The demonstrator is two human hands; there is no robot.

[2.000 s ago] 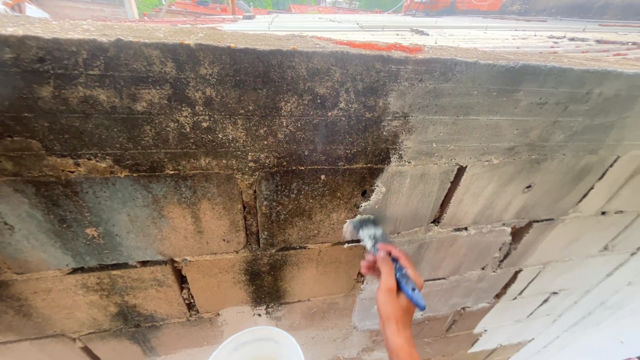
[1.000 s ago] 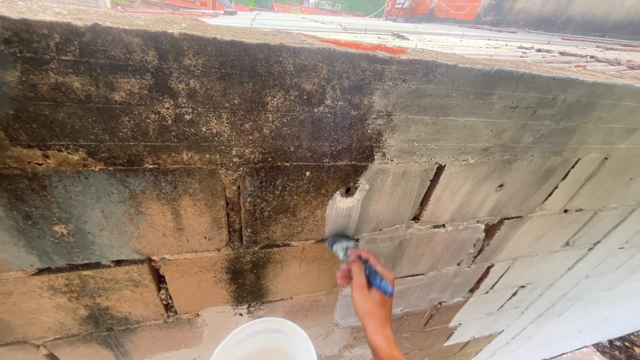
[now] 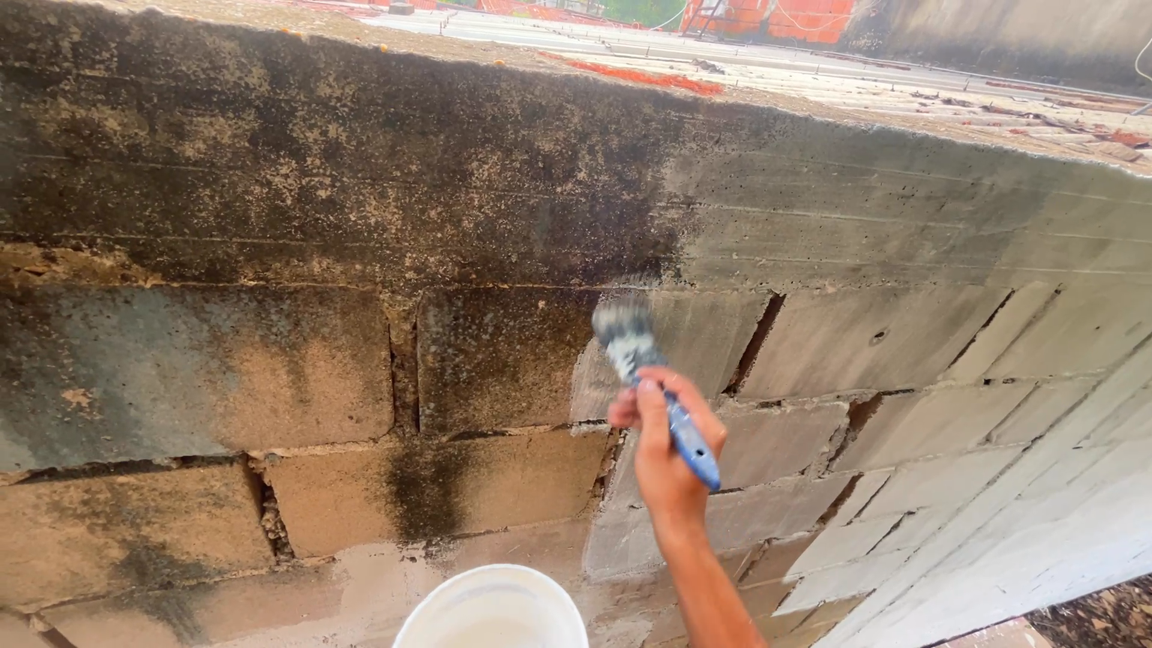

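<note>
My right hand (image 3: 670, 432) is closed around the blue handle of a paintbrush (image 3: 627, 337). Its whitish, wet-looking bristles touch the block wall (image 3: 504, 360), just below the concrete beam (image 3: 360, 162), where dark stained block meets a paler coated area. The coated area (image 3: 855, 333) spreads to the right of the brush. Below and left of the hand, a white plastic bucket (image 3: 493, 612) with pale liquid inside is cut off by the bottom edge. What holds the bucket is out of sight, and my left hand does not show.
The wall's rough top edge (image 3: 432, 56) runs across the view, with a pale ribbed surface (image 3: 765, 85) and reddish debris beyond it. Orange blockwork (image 3: 814, 20) stands at the back. Open gaps (image 3: 754, 344) show between several blocks. Leaf-strewn ground (image 3: 1102, 612) is at the lower right.
From a second ago, my right hand and the brush have moved up the wall, from the block's lower edge to near the beam. More pale coating shows beside the dark block than two seconds ago.
</note>
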